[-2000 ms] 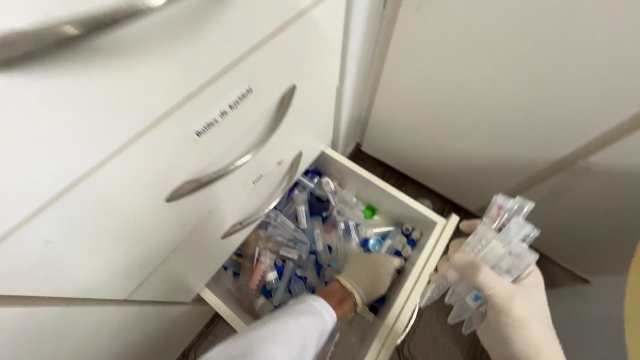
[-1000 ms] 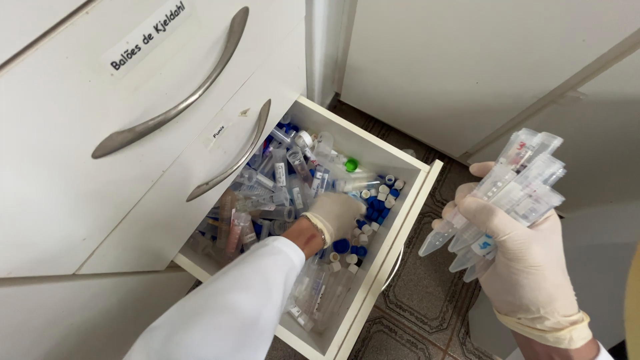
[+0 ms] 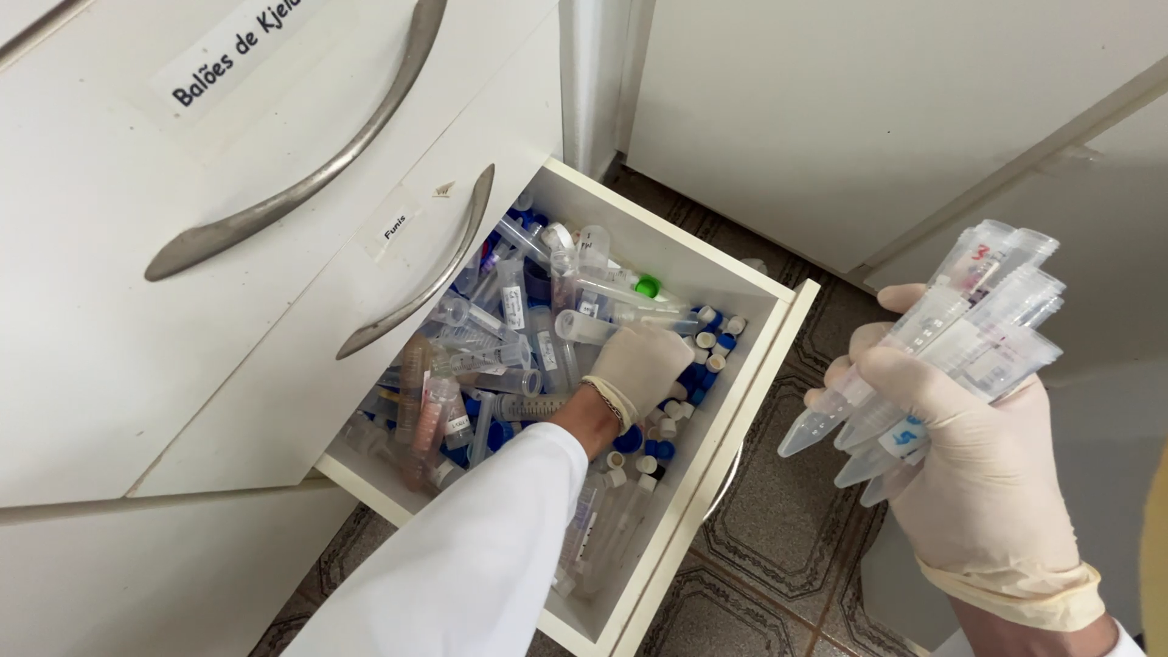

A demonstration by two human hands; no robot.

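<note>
My left hand [image 3: 639,374], in a pale latex glove, reaches into an open white drawer [image 3: 675,242] among plastic centrifuge tubes [image 3: 547,351] and blue and white screw caps [image 3: 703,370]. Its fingertips are hidden, so whether it grips anything does not show. A green cap [image 3: 647,286] lies just beyond it. Outside the drawer, at the right, my gloved right hand [image 3: 967,438] is closed round a bundle of clear conical centrifuge tubes [image 3: 958,338]. Their tapered tips point down and left, and some carry red or blue handwriting.
Closed drawer fronts with curved metal handles [image 3: 319,173] rise at the left, above the open drawer. White cabinet panels [image 3: 776,109] stand behind it. Patterned floor tiles [image 3: 785,484] show between the drawer and my right hand. A yellow edge shows at the far right.
The view has shifted since the first frame. My left hand remains inside the drawer, its fingers now nearer the green cap than one second ago. The tube bundle is still in my right hand.
</note>
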